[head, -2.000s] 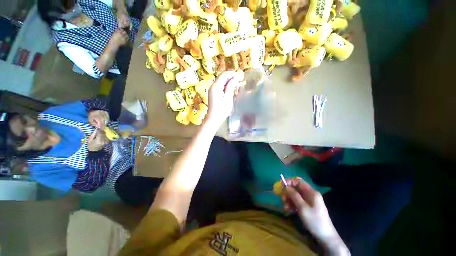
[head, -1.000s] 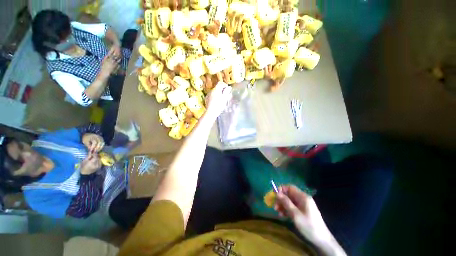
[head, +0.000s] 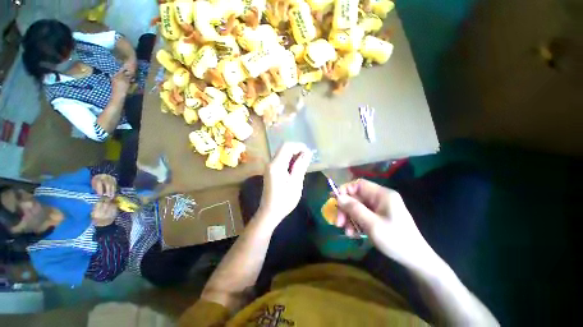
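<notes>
My right hand (head: 364,207) holds a small yellow-orange plush toy (head: 330,211) and a thin white twist tie (head: 333,186) over my lap, just off the table's near edge. My left hand (head: 291,175) is at the near table edge, at the lower end of the stack of clear bags (head: 291,131). Its fingers are curled. A faint see-through blur shows by the fingertips, but whether they grip a bag cannot be told. The two hands are close together but apart.
A large pile of yellow plush toys (head: 259,60) covers the table's far side. A bundle of twist ties (head: 367,123) lies right of the bags. Left are two workers in checked aprons and a shallow cardboard tray (head: 192,233) with scattered ties.
My left hand has moved from the top of the bag stack, by the pile, down to the near table edge. My right hand has come up and closer to it, still holding the toy and tie.
</notes>
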